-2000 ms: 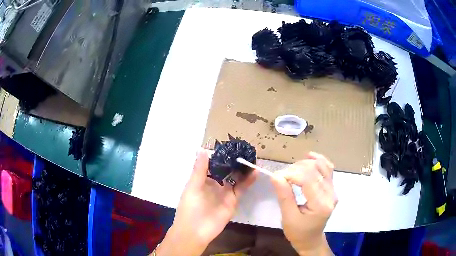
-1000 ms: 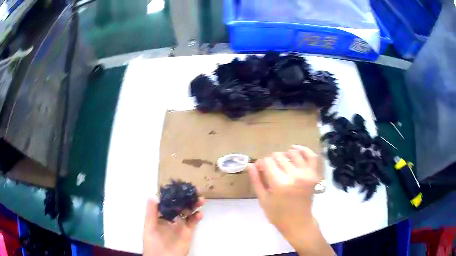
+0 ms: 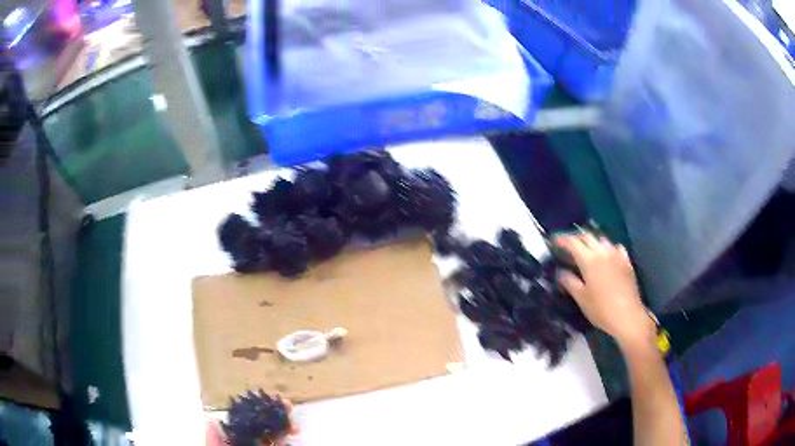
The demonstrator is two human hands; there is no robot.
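A black spiky hair piece (image 3: 255, 420) is held in my left hand (image 3: 214, 433) at the bottom edge; only bits of the fingers show and the rest is cut off. My right hand (image 3: 601, 280) is at the right edge of the loose pile of small black hair parts (image 3: 514, 296). Its fingertips are blurred against the dark parts, so whether they grip one cannot be told. The small white dish (image 3: 302, 346) stands on the stained cardboard mat (image 3: 349, 300). A short white thing, perhaps the applicator, lies at the dish's right rim.
More black spiky hair pieces (image 3: 349, 205) are heaped along the cardboard's far edge on the white sheet (image 3: 161, 261). A blue bin (image 3: 366, 126) with a whitish liner stands beyond. A greyish translucent panel (image 3: 706, 131) is at the right, and a red object (image 3: 754, 405) is at lower right.
My right hand has left the dish and moved right to the small-parts pile, with no white stick visible in it. The view has turned, and my left hand with the hair piece now sits lower.
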